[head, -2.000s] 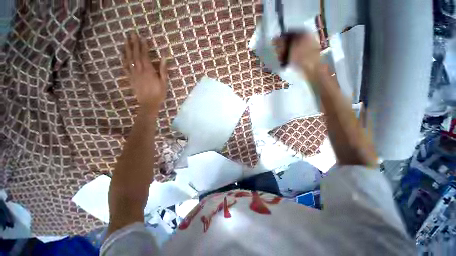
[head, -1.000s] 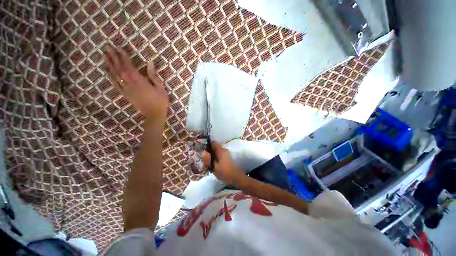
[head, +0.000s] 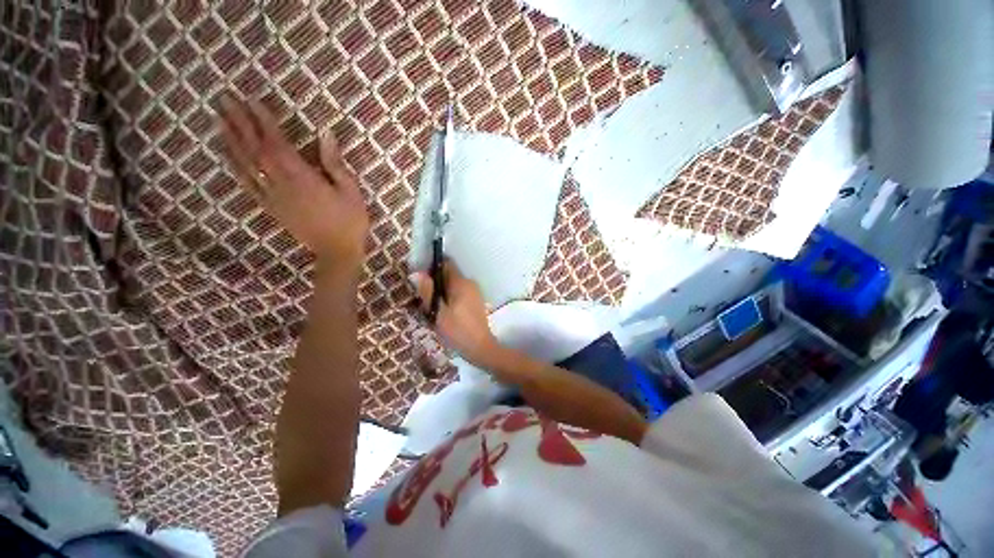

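The brown-red main fabric [head: 251, 55] with a cream diamond lattice covers the left and far side of the table. My left hand [head: 294, 191] lies spread on it, palm down, holding nothing. My right hand [head: 452, 316] grips the dark handles of the fabric shears [head: 444, 180]. Their silver blades point away from me, along the left part of a pale paper pattern piece [head: 501, 207], with the tip on the fabric beyond it. The blades look closed or nearly so. A pointed fabric piece [head: 578, 256] lies right of the pattern piece.
A cut fabric piece [head: 741, 180] lies at the right on white paper [head: 632, 142]. A silver-grey metal plate [head: 752, 49] and a large pale roll [head: 926, 98] are at upper right. A blue crate [head: 834, 273] and an open box [head: 763, 360] stand lower right.
My right hand came from the upper right to the pattern piece with the shears, then moved slightly farther away from me. My left hand shifted a little left. The view turned, showing more floor at right.
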